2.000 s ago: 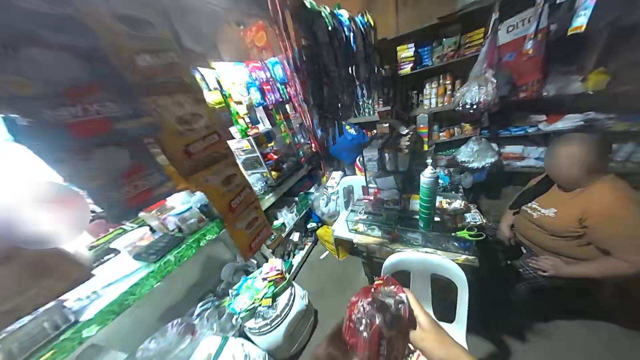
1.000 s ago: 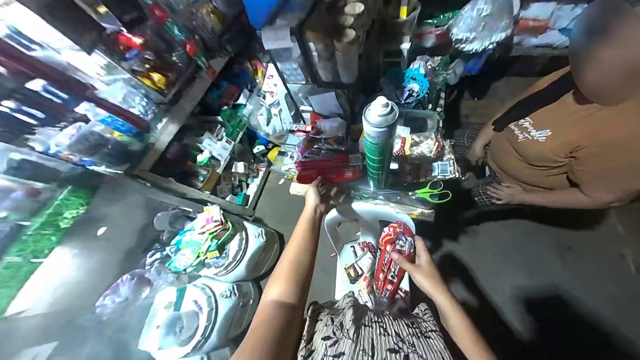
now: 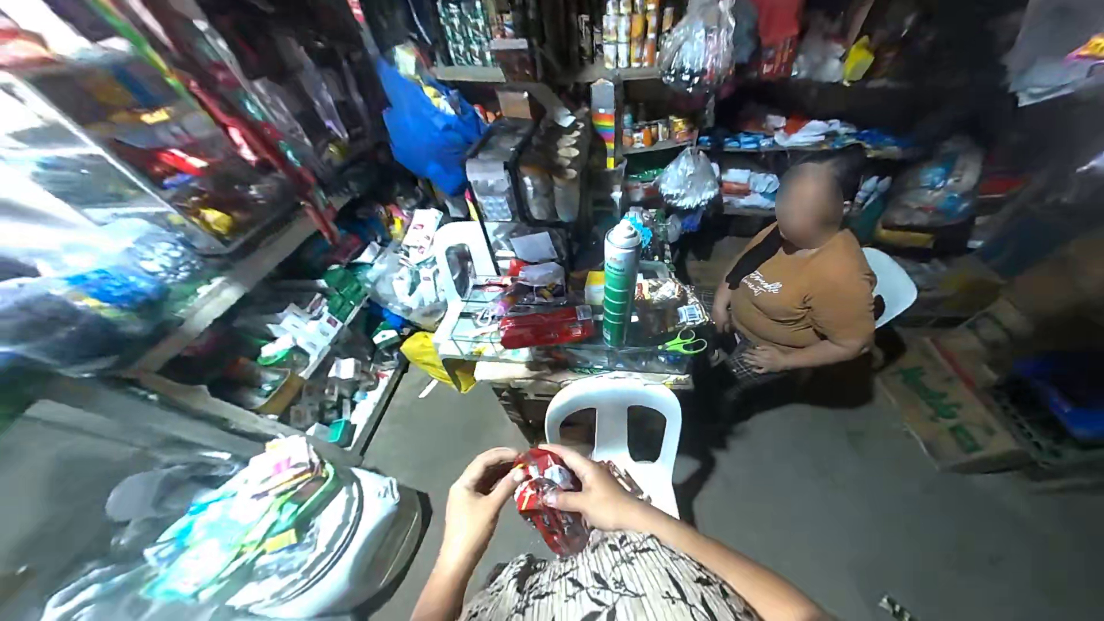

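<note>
Both my hands are on a red, shiny plastic packet [image 3: 561, 526] at the lower middle, above my patterned clothing. My left hand [image 3: 485, 490] pinches its upper left edge. My right hand [image 3: 599, 493] grips it from the right, thumb across the front. Just beyond stands a white plastic chair [image 3: 614, 398] with small items on its seat, partly hidden by my right hand. On the glass-topped table behind it lie a second red packet [image 3: 546, 328] and green-handled scissors [image 3: 684, 343]; between them a green and white spray can [image 3: 619, 285] stands upright.
A person [image 3: 806, 285] in a brown shirt sits right of the table. At the lower left is a white round-topped container [image 3: 345, 552] with colourful packets on it. Shelves of goods [image 3: 470, 74] line the back. A cardboard box [image 3: 944, 410] sits on the floor at right.
My left hand has left the red packet on the table and come back to the packet in my right hand. The view has shifted, showing more of the back shelves.
</note>
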